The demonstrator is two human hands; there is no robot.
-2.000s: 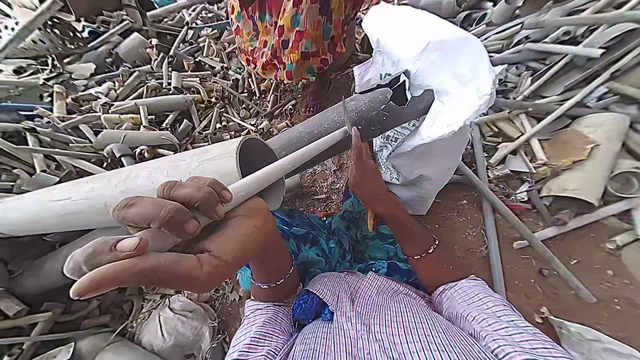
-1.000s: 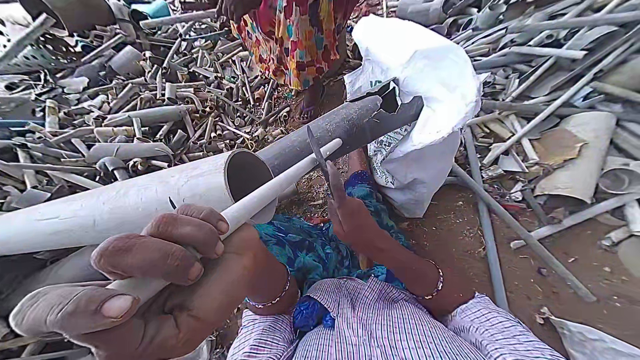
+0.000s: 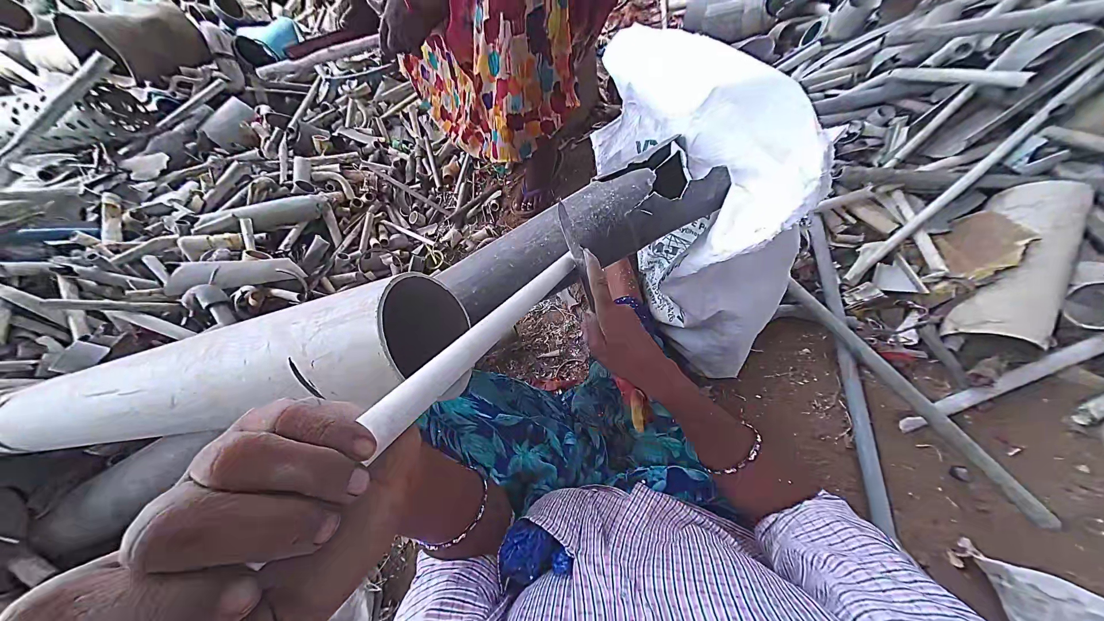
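My left hand (image 3: 259, 509) is closed around a thin white plastic pipe (image 3: 466, 349), which slants up and right from my fist. The pipe's far end meets a dark, narrow metal blade (image 3: 569, 233). My right hand (image 3: 608, 323) holds that blade upright; its handle is hidden in my fingers. Beyond lies a thick dark grey pipe (image 3: 535, 237) with a broken, jagged end. Left of it is a wide whitish pipe (image 3: 216, 366) with its round mouth towards the right. A white woven sack (image 3: 724, 293) stands behind my right hand, touching the grey pipe's broken end.
A person in a colourful patterned garment (image 3: 496, 78) stands in front. Cut pipe pieces (image 3: 250, 216) are heaped at left. More long pipes (image 3: 975, 103) and a curved plastic sheet (image 3: 1026, 259) lie at right, with thin grey pipes (image 3: 923, 405) on the brown soil.
My left fingers, partly extended two seconds ago, are now curled around the thin pipe. The blade, hard to make out then, now shows upright at the pipe's far end.
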